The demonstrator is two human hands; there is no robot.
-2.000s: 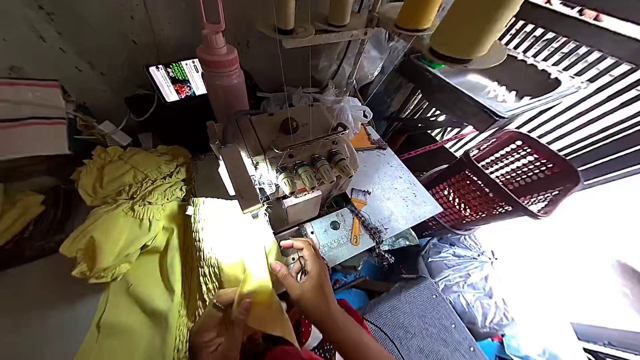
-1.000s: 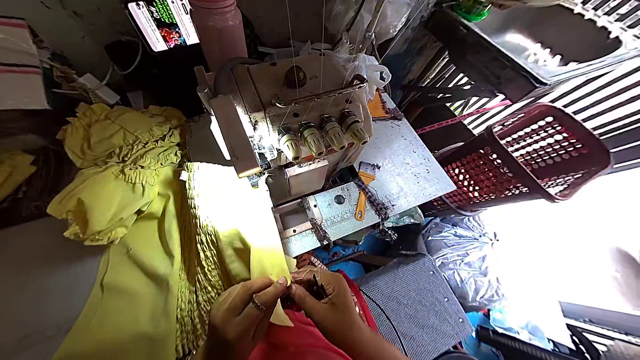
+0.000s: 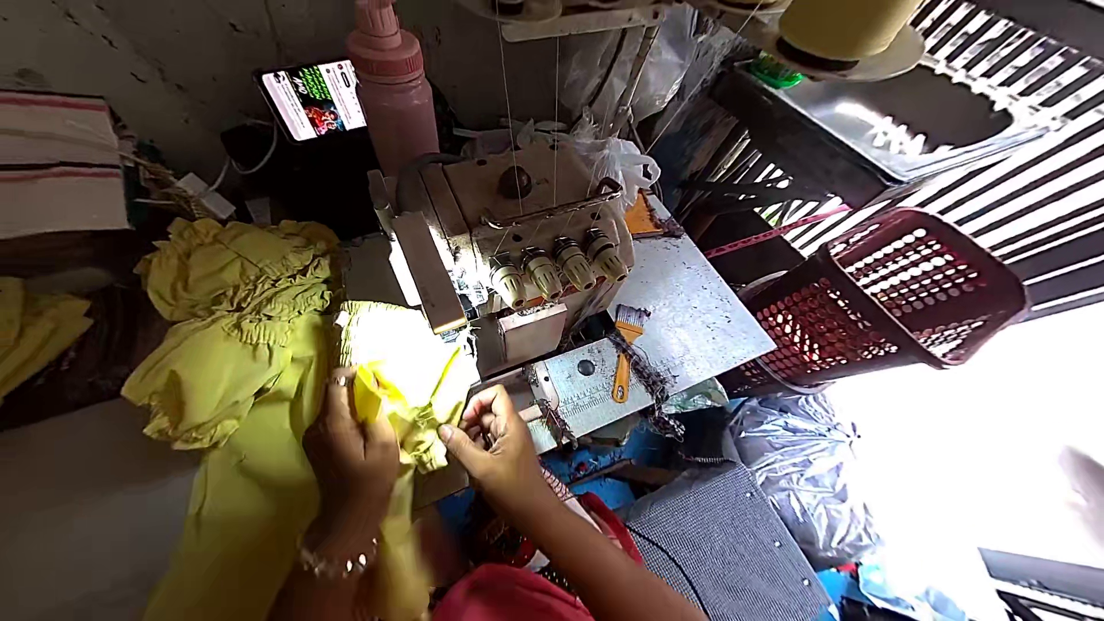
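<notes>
Yellow fabric (image 3: 250,492) with gathered, ruffled parts lies left of an overlock sewing machine (image 3: 526,207) and reaches under its lit needle area. My left hand (image 3: 354,440), with a ring and a bracelet, grips a bunched fold of the fabric just in front of the presser area. Close to its right, my right hand (image 3: 496,444) pinches the edge of the same fabric between thumb and fingertips. Four tension knobs (image 3: 556,267) line the machine's front. An orange-handled brush (image 3: 628,349) rests on the metal machine plate, beside dark thread scraps.
A pink bottle (image 3: 395,95) and a lit phone (image 3: 315,99) stand behind the machine. A dark red plastic basket (image 3: 862,302) is at the right, above a stuffed plastic bag (image 3: 806,474). A thread cone (image 3: 849,26) sits at the top. Striped cloth (image 3: 56,164) lies at far left.
Both hands have moved up from the lower edge of the machine towards the needle area. The yellow fabric, held stretched below the machine a second ago, is now bunched between them.
</notes>
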